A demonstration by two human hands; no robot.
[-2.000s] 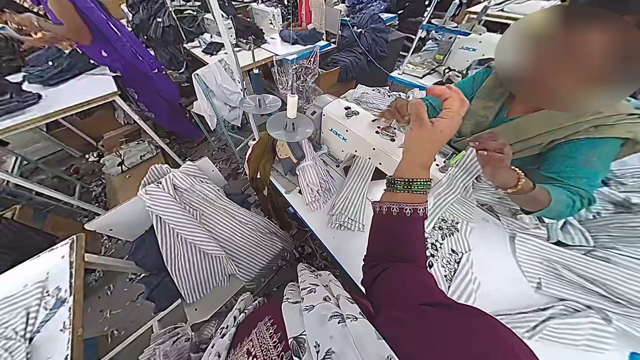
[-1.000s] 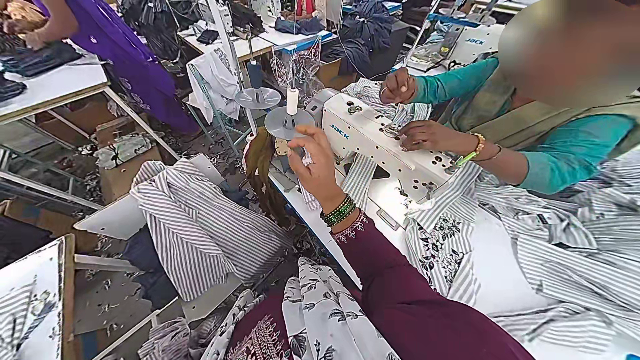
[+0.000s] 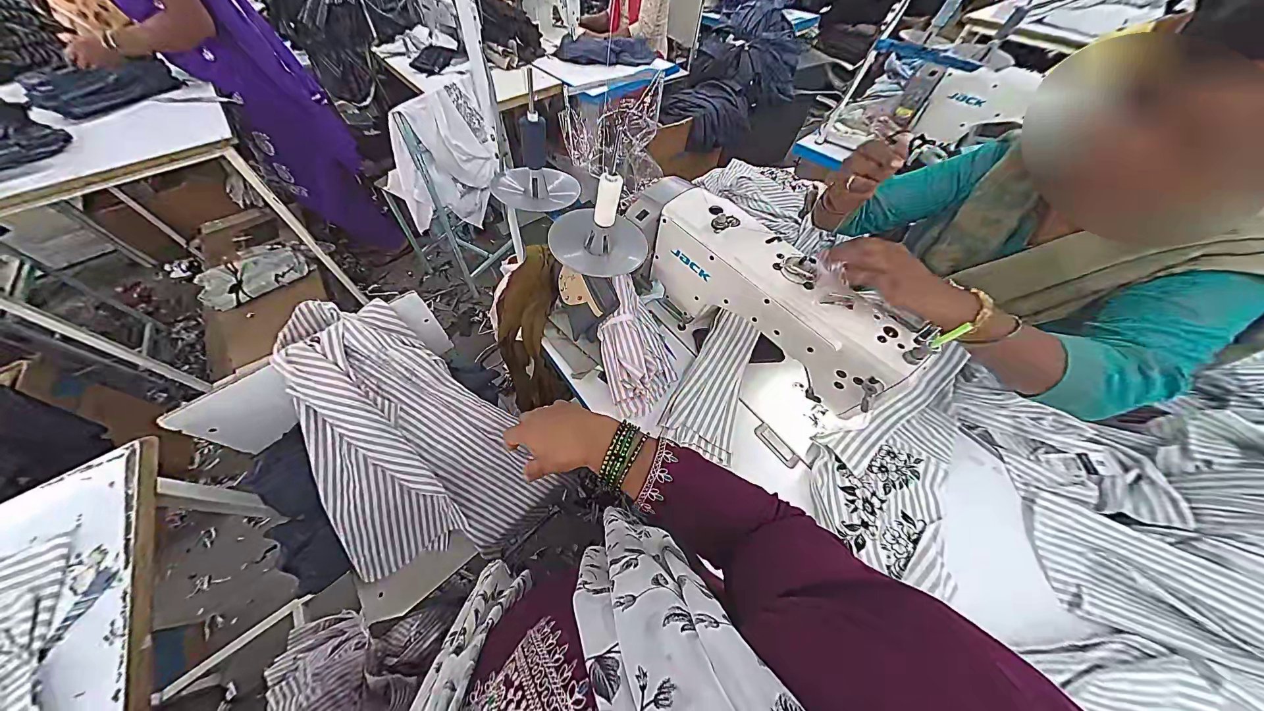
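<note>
My right hand (image 3: pixel 561 441), in a maroon sleeve with green bangles, has its fingers curled at the right edge of a grey-and-white striped cloth (image 3: pixel 385 434). Whether it grips the cloth cannot be told. That cloth is draped over a white board (image 3: pixel 212 420). Above and right of the hand stands a white sewing machine (image 3: pixel 750 276), beside a thread stand with a white thread cone (image 3: pixel 607 200) and a dark thread cone (image 3: pixel 533 141). A striped bundle (image 3: pixel 634 360) hangs near the machine. My left hand is out of view.
Across the machine, a co-worker's hands (image 3: pixel 884 272) are over its top, one holding something thin. Striped pieces with floral embroidery (image 3: pixel 884 494) cover the table at right. A brown cloth (image 3: pixel 525 326) hangs beside the stand. Cardboard boxes (image 3: pixel 262 331) and a white table (image 3: pixel 74 592) are at left.
My right hand has moved from above the machine, past the thread stand, down and left to the striped cloth. The co-worker's hands have shifted over the machine.
</note>
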